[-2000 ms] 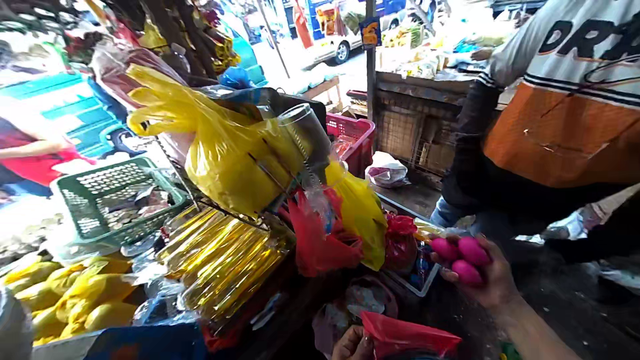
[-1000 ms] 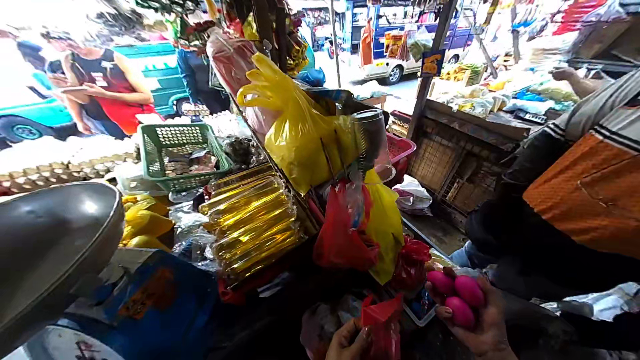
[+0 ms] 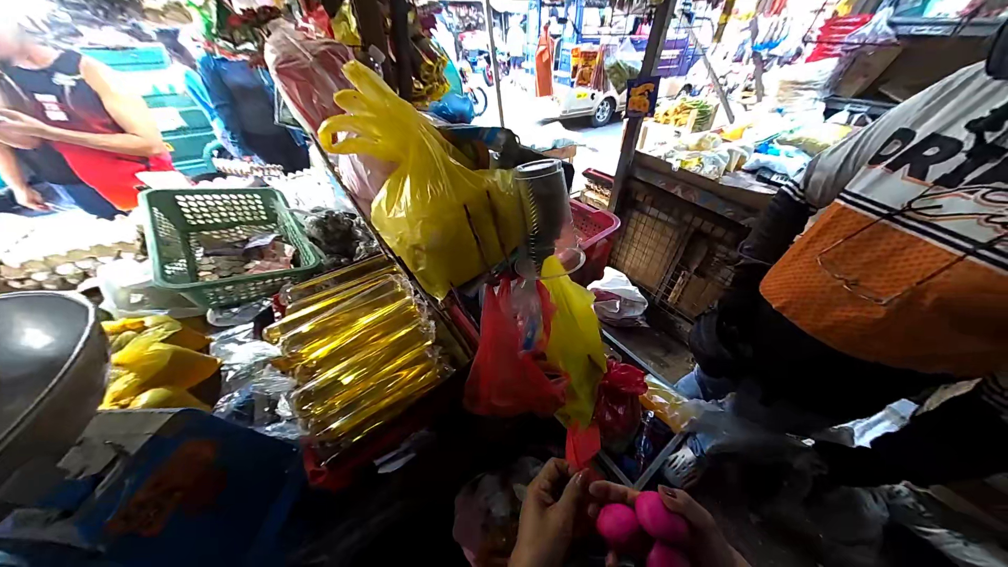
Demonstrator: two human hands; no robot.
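My left hand (image 3: pixel 547 516) pinches a red plastic bag (image 3: pixel 581 446) between thumb and fingers at the bottom centre. Close beside it on the right, my right hand (image 3: pixel 693 524) is closed round several bright pink eggs (image 3: pixel 661 518), and its fingertips reach the edge of the red bag. Just above my hands hang a larger red plastic bag (image 3: pixel 508 354) and a yellow one (image 3: pixel 575 331). A knotted dark red bag (image 3: pixel 620 398) is to their right. The lower part of both hands is cut off by the frame.
Clear packs of golden liquid (image 3: pixel 362 354) lie left of centre, with a green plastic basket (image 3: pixel 228 285) of money behind. A metal scale pan (image 3: pixel 47 370) stands far left. A full yellow bag (image 3: pixel 433 213) hangs near a clear container (image 3: pixel 547 209). A person in an orange and grey shirt (image 3: pixel 882 291) is at right.
My hands have come together; two seconds ago my right hand held the eggs farther to the right of my left. The view has swung, bringing the scale pan in at left.
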